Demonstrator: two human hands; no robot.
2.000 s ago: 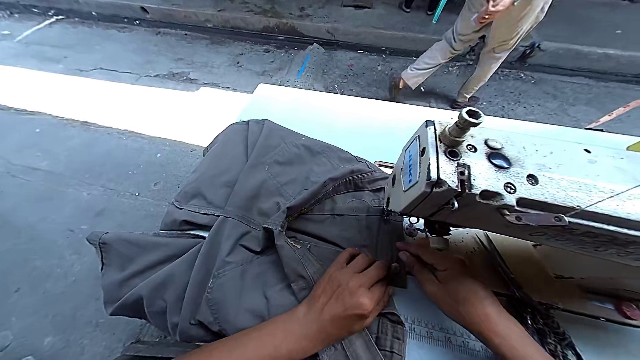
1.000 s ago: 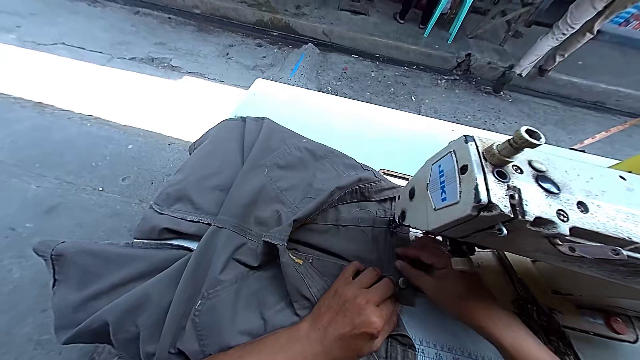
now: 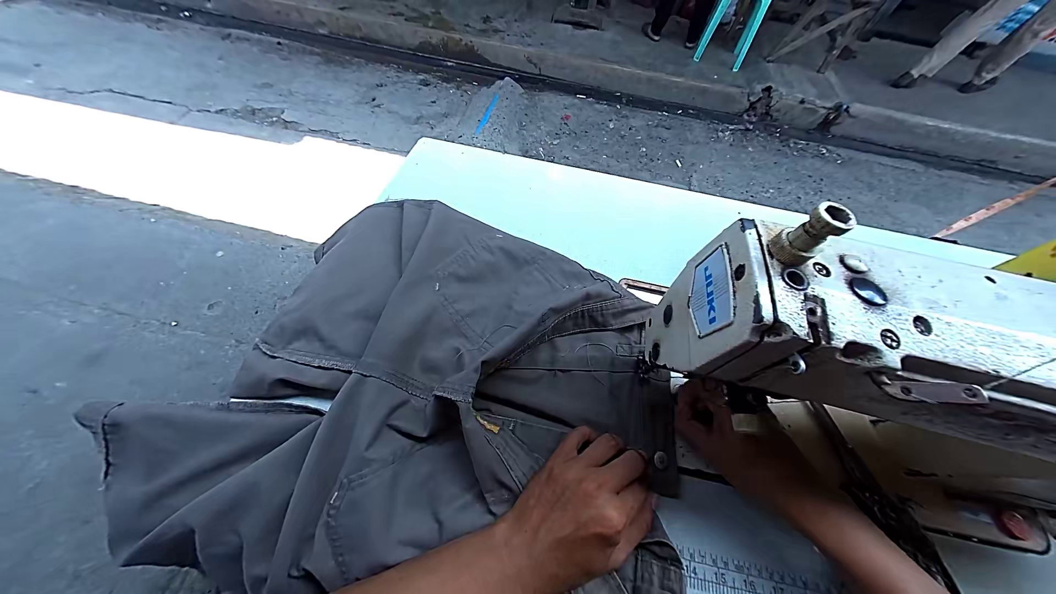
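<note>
Grey trousers [image 3: 396,330] lie bunched on a pale sewing table, with their waistband under the head of a Juki sewing machine [image 3: 891,322]. My left hand [image 3: 590,495] has its fingers curled on the cloth just left of the waistband's metal button [image 3: 659,460]; a fold seems pinched in them. At the waistband's right edge, close below the machine head, is my right hand [image 3: 718,429]. Its fingertips are in shadow near the needle area, so what they hold is unclear. The needle and presser foot are hidden behind the machine head.
The pale table top [image 3: 528,190] reaches out behind the trousers. A printed ruler scale [image 3: 734,573] runs along the near edge. Beyond lie the street, a kerb [image 3: 701,91], turquoise legs of a stool [image 3: 751,33] and the legs of people [image 3: 965,49]. Part of the trousers hangs off the table's left side.
My right hand has moved from beside the button up toward the needle area. The walking person has moved right, as the view also shifted. My left hand stays on the cloth near the waistband.
</note>
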